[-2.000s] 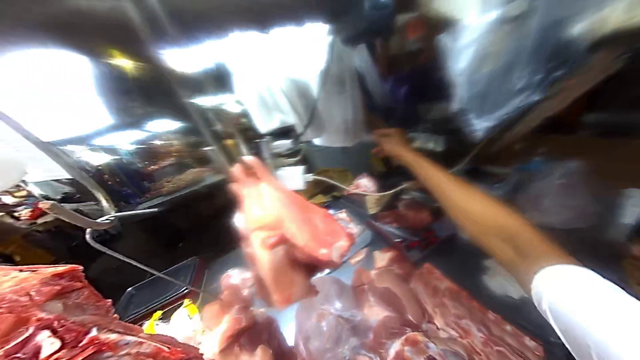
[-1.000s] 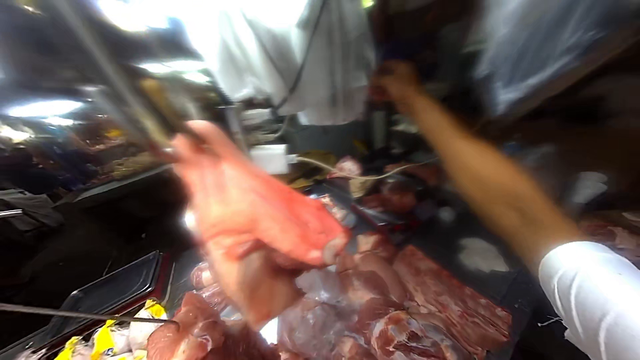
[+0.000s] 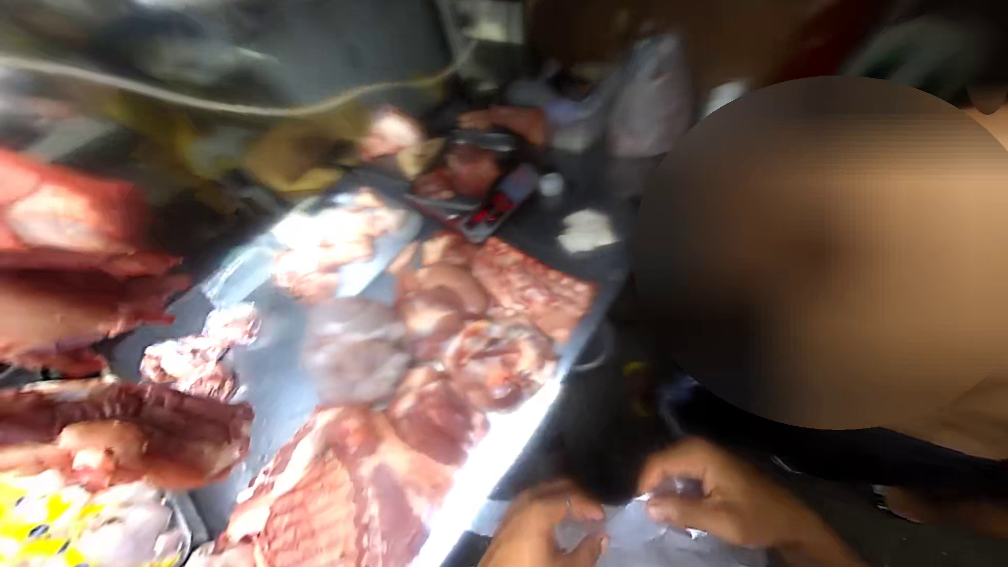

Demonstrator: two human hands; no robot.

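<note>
At the lower edge, my left hand [image 3: 547,524] and my right hand [image 3: 720,496] hold a thin clear plastic bag [image 3: 661,528] between them, its edge pinched in the fingers of both hands. The lower part of the bag is cut off by the frame. Left of the hands, beyond the bright metal edge [image 3: 504,441] of a counter, lie a slab of ribbed raw meat [image 3: 315,504], several boneless cuts [image 3: 441,413], a rolled piece of meat [image 3: 500,358] and a flat piece of minced-looking or scored meat [image 3: 528,279]. Blur hides finer detail.
Large cuts of raw meat [image 3: 63,228] hang or stand at the far left. Yellow-and-white packages [image 3: 71,520] sit at the lower left. A dark tray with meat [image 3: 472,177] stands at the back of the counter, beneath a pale cord [image 3: 299,110]. Another person, partly masked, is close at right.
My right hand has come down from the hanging pale plastic to the lower edge, and my left hand has come into view. Both now hold a clear bag. The view has swung right and down.
</note>
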